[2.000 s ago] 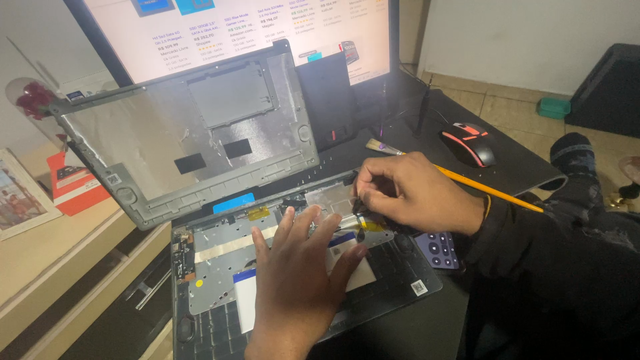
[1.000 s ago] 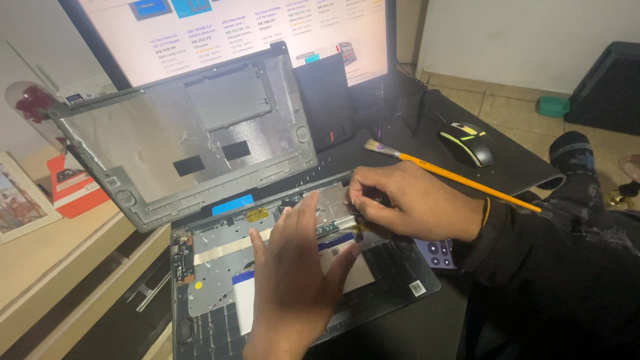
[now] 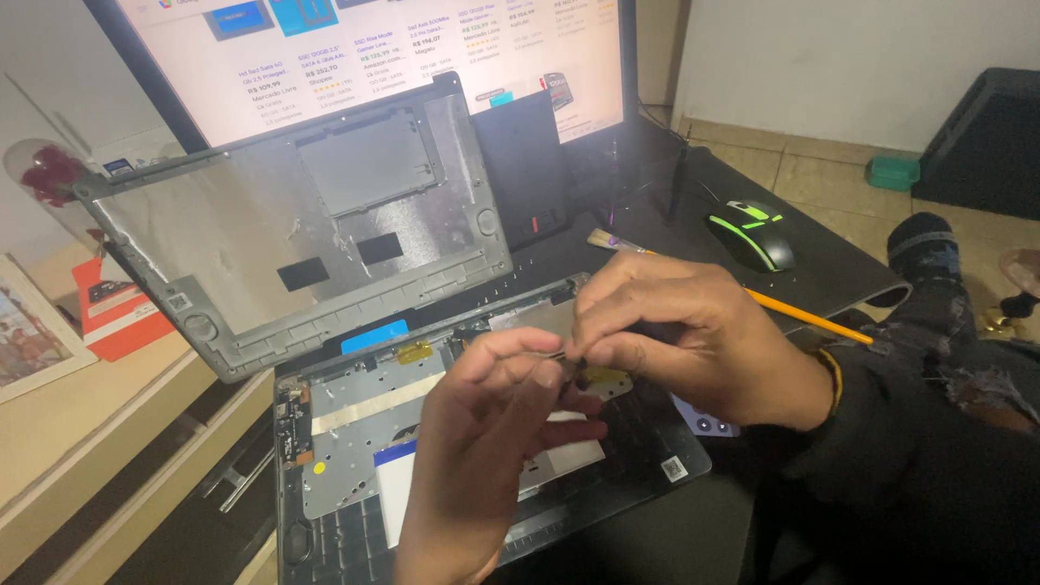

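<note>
An opened laptop base [image 3: 366, 422] lies before me, its inner metal plate, small boards and white battery [image 3: 396, 487] exposed. Over its middle, my left hand [image 3: 487, 439] is raised with thumb and index finger pinched on a small, thin dark part [image 3: 556, 354]. My right hand [image 3: 682, 333] meets it from the right, its fingertips at the same part, which is too small and blurred to name. Behind the base, the laptop's bottom cover [image 3: 309, 236] leans back, inner side showing. My hands hide much of the base's right half.
A monitor [image 3: 390, 65] stands behind the cover. Small screws lie beyond the base's back edge. A paintbrush [image 3: 808, 315] with an orange handle and a computer mouse [image 3: 749, 236] are at the right. A phone [image 3: 705, 418] lies partly under my right wrist. A drawer unit [image 3: 122, 406] is at the left.
My hands have come together above the laptop base; before, my left hand was spread over the battery and my right worked at the base's back right. The mouse lights turned from red to green.
</note>
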